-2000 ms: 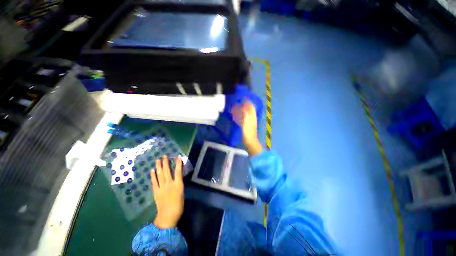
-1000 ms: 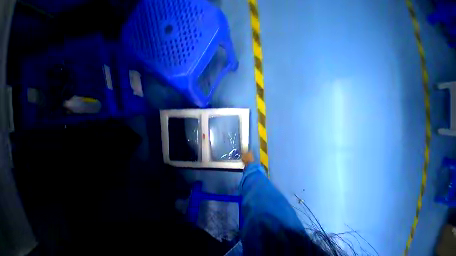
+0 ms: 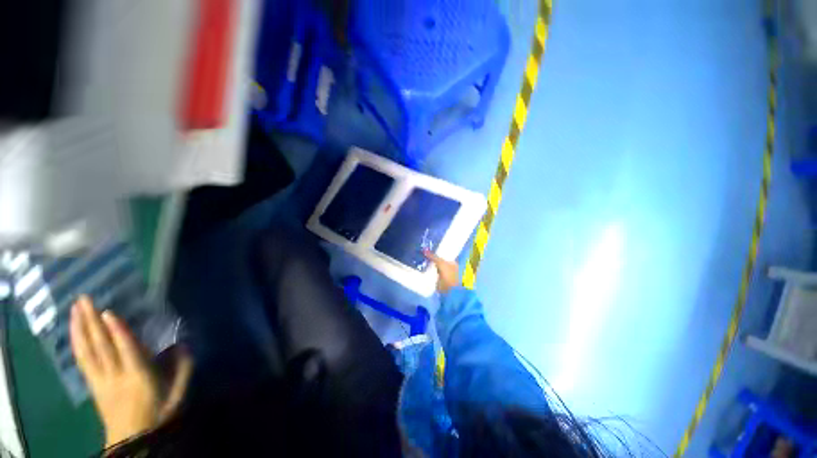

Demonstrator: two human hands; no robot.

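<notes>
A white two-slot foam tray (image 3: 363, 255) holds two dark, glossy tablets (image 3: 419, 225), one per slot. It shows low beside the bench, slanted in view; whether it touches the floor I cannot tell. My right hand (image 3: 448, 273) grips its near right rim, thumb on top. My left hand (image 3: 125, 376) lies flat, thumb apart, on the blurred clear lens sheet (image 3: 54, 313) on the green mat at the left; it holds nothing that I can see.
A blue stool (image 3: 430, 45) stands beyond the tray, and part of another blue stool (image 3: 390, 309) shows nearer. A blurred white block with a red strip (image 3: 208, 67) is at upper left. Yellow-black tape (image 3: 515, 143) runs along the blue floor. A white stool (image 3: 797, 318) is at right.
The view has swung back so the bench and my left hand show again. The tray now appears slanted, and my right hand's thumb reaches further over its rim.
</notes>
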